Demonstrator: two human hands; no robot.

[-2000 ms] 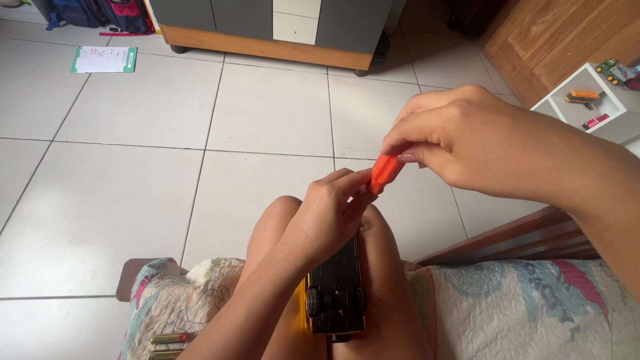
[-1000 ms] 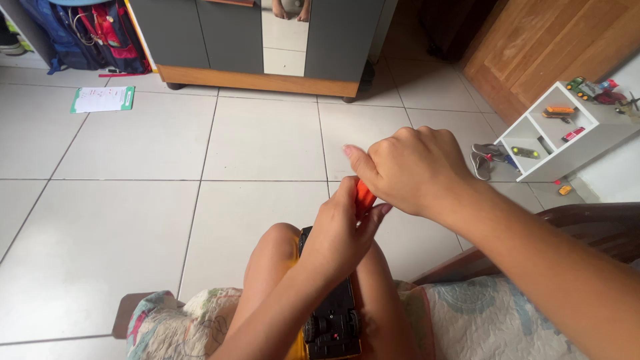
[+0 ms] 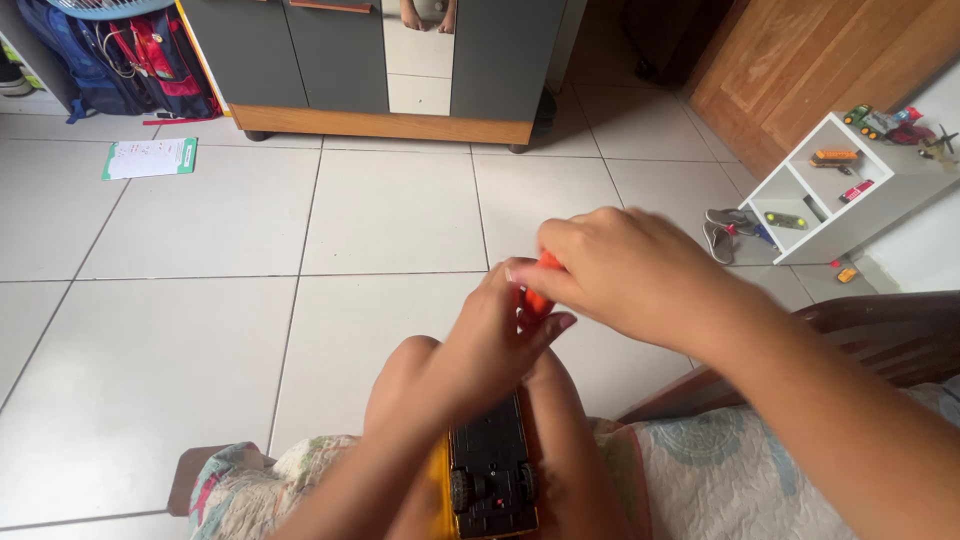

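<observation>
A small orange-red object [image 3: 538, 300], mostly covered by fingers and blurred, is held between both hands above my knees; its exact kind cannot be told. My left hand [image 3: 499, 322] grips its lower part. From the upper right, my right hand [image 3: 611, 274] closes over its top end. Below the hands, a yellow toy vehicle [image 3: 495, 465] rests upside down between my thighs, with its black underside and black wheels facing up. My left forearm hides part of it.
A patterned quilt [image 3: 697, 465] lies around my legs. Ahead stands a grey cabinet [image 3: 495, 67] on the tiled floor. To the right are a white shelf [image 3: 832, 214] with toys and a pair of shoes [image 3: 720, 232]. A printed sheet [image 3: 150, 159] lies at left.
Two seconds ago the fingertips of my right hand pinched the orange-red object's upper end; now that hand wraps over it. The view has tilted up somewhat.
</observation>
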